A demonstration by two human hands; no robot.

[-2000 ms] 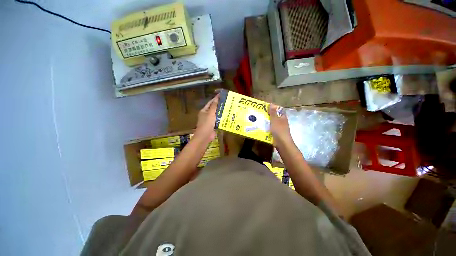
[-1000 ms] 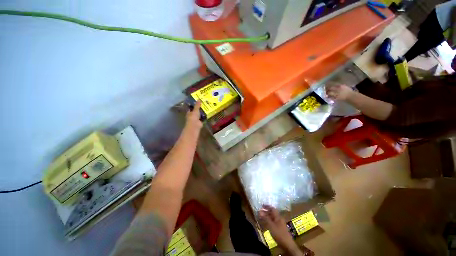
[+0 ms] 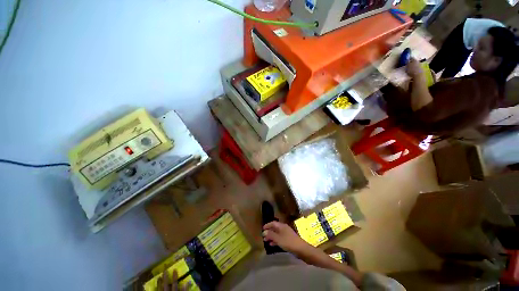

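My left hand (image 3: 167, 282) is at the bottom edge, partly cut off, with its fingers over yellow boxes in an open shipping carton (image 3: 242, 225); whether it grips one I cannot tell. My right hand (image 3: 277, 234) is in the air left of a smaller filled carton (image 3: 357, 228), fingers bent; it is blurred, and clear film in it cannot be ruled out. A yellow product box (image 3: 266, 83) lies on the conveyor bed (image 3: 246, 78) at the mouth of the orange shrink tunnel (image 3: 330, 62). A carton (image 3: 358, 173) is full of crumpled clear film bags (image 3: 314, 172).
The cream-yellow sealer (image 3: 116, 149) stands on a white plate (image 3: 188, 139) by the wall. Red stools (image 3: 236, 157) stand below the wooden bench (image 3: 250, 142) and near a seated person (image 3: 455, 105). A tray of small yellow parts (image 3: 342, 102) lies beside the tunnel. Large brown cartons (image 3: 449, 221) stand at right.
The product box was in both hands, then my left hand set it at the tunnel mouth; it lies there released. My left hand has moved down to the filled carton, my right away from the film.
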